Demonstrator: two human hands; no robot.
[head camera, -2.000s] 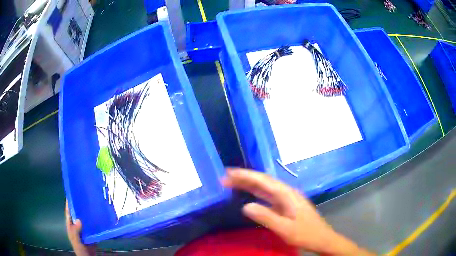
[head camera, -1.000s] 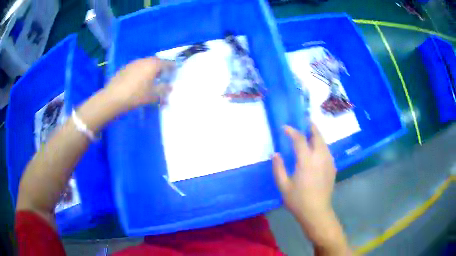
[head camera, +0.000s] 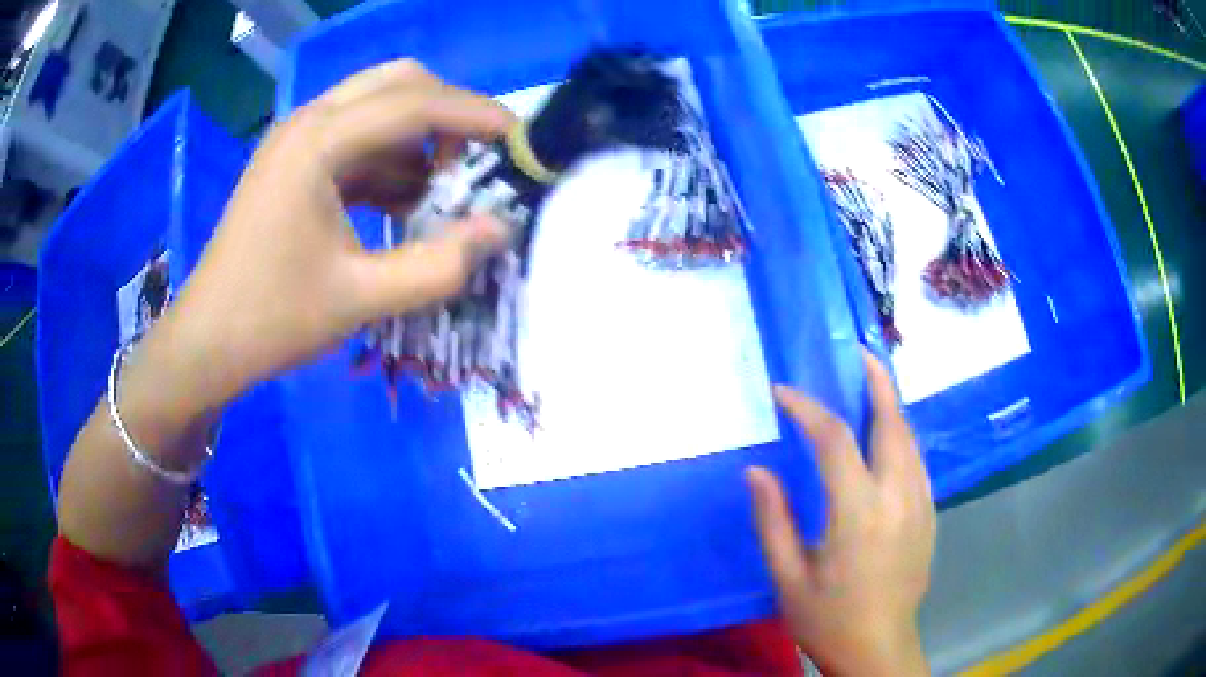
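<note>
My left hand (head camera: 318, 225) is over the left part of a blue tote (head camera: 529, 589), its fingers around a bundle of short black wire leads (head camera: 463, 318) with red ends. A yellowish band shows at the bundle near my fingertips; the leads hang down fanned and slightly blurred. A second fanned bundle (head camera: 688, 212) lies on the white paper liner (head camera: 635, 384), its dark upper end partly overlapped by the held bundle. My right hand (head camera: 853, 516) rests on the tote's right wall, fingers spread, holding nothing.
A second blue tote (head camera: 1085, 318) on the right holds wire leads on white paper. Another tote (head camera: 245, 489) on the left is partly hidden by my left arm. A white machine (head camera: 93, 106) stands at the upper left. Yellow lines run along the right.
The middle tote has shifted from right of centre to in front of me. My left hand has come from its tote rim to the left bundle, now raised. My right hand has moved to the tote's right wall.
</note>
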